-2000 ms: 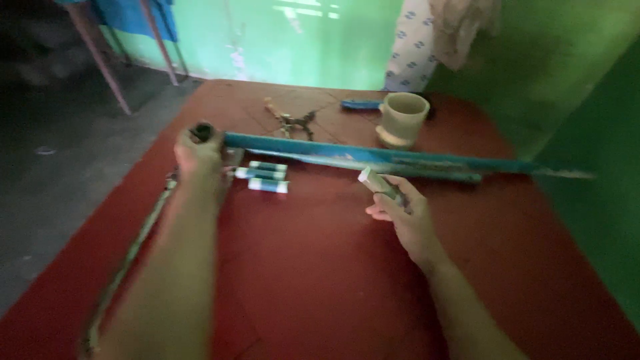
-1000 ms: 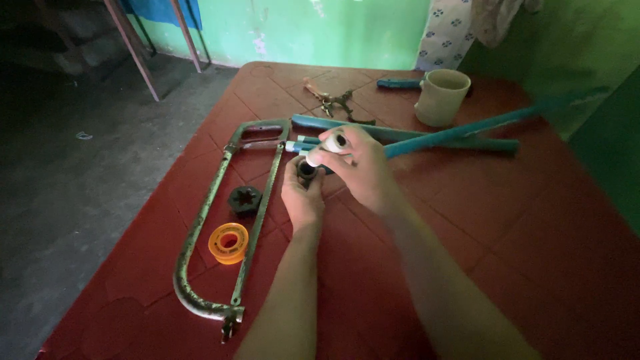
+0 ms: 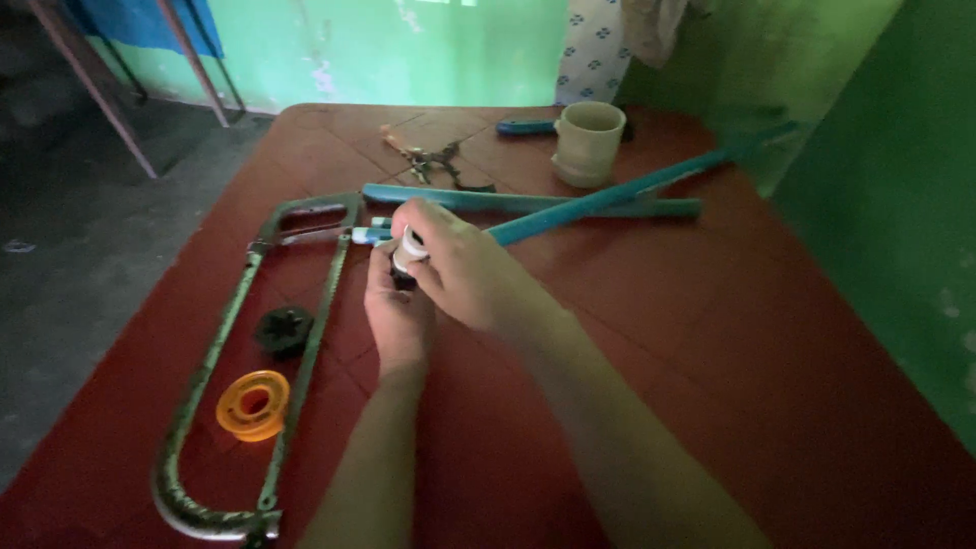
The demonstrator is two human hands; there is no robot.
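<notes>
My left hand point(image 3: 393, 305) grips a dark round fitting near the middle of the table, at the end of a blue-green pipe that runs off to the upper right. My right hand point(image 3: 450, 259) is closed around a small white pipe fitting point(image 3: 412, 244), held against the dark piece; the exact contact is hidden by fingers. Just left of the hands lies a hacksaw point(image 3: 217, 335) with a worn green frame. Inside its frame are a black threading die point(image 3: 284, 332) and an orange tape spool point(image 3: 254, 406). Small blue-and-white pieces point(image 3: 369, 235) lie beside my fingertips.
A second blue-green pipe point(image 3: 473, 200) lies across the red table point(image 3: 724, 366) beneath the slanting pipe point(image 3: 610, 196). Farther back are a beige plastic cup-shaped piece point(image 3: 589, 145), a blue-handled tool point(image 3: 526, 127) and pliers point(image 3: 435, 158). Green walls stand behind and at right.
Two seconds ago my hands were apart, the right one holding a small pale piece; they came together by one second ago and stay so. The long pipe now slants to the upper right.
</notes>
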